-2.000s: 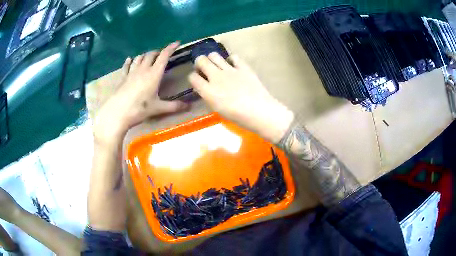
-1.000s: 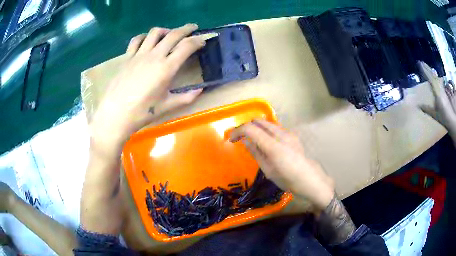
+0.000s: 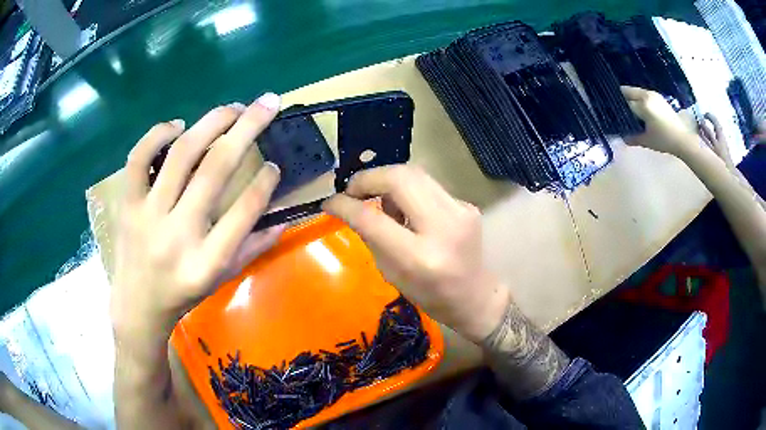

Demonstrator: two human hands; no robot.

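Observation:
A black phone frame [image 3: 375, 128] with a large window is held tilted just beyond the orange tray [image 3: 285, 290]. My left hand [image 3: 197, 201] grips its left part, fingers over the far edge and thumb at the near edge. My right hand [image 3: 420, 239] has its finger and thumb at the near long edge, beside the solid end; whether a key is between them is hidden. A dark flat piece [image 3: 296, 153] shows through the window. Loose black side keys [image 3: 290, 388] lie heaped along the tray's near edge.
A stack of black frames [image 3: 512, 109] stands on the cardboard [image 3: 537, 231] at right, more frames [image 3: 600, 71] beyond. Another person's hand [image 3: 659, 122] touches those. A sliver lies near the seam. A red object [image 3: 714, 311] and white panel [image 3: 672, 382] are lower right; green belt [image 3: 277, 42] behind.
My right hand has moved from over the tray to the frame's near edge. The frame is now tilted up in my hands. The other person's hand has moved to the far frames. The view has shifted.

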